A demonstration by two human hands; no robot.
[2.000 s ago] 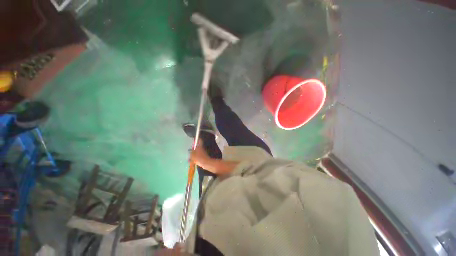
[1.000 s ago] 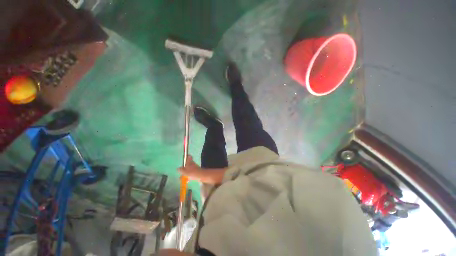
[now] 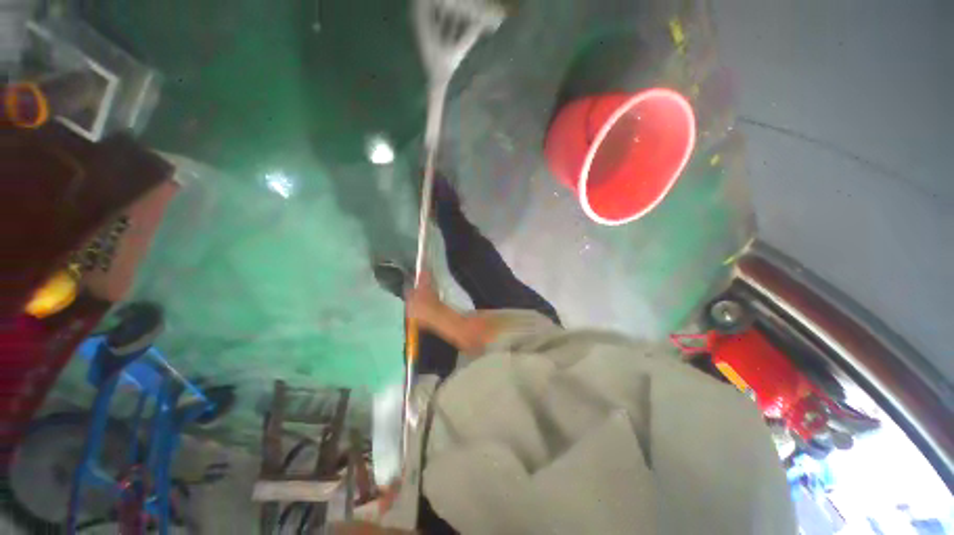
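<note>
A long-handled mop (image 3: 427, 199) runs up the head view, with its pale Y-shaped head blurred and partly cut off by the top edge. My right hand (image 3: 425, 307) is closed around the silver pole, just above its orange sleeve. My left hand (image 3: 379, 510) is blurred at the bottom edge, partly cut off, and closed around the pole's lower end. A pink-red bucket (image 3: 638, 157) stands right of the mop, tilted in view with its mouth facing me. Its contents cannot be made out.
Dark wooden stools (image 3: 303, 444) and a blue metal frame (image 3: 131, 428) are at lower left. A brown table (image 3: 131, 251) with a yellow item is at left. A red wheeled extinguisher (image 3: 769, 381) lies right, beside a grey wall (image 3: 847, 146). My legs and feet are near the pole.
The mop head has moved up and right to the top edge since the last frame. The bucket shows further left. Both hands keep hold of the pole.
</note>
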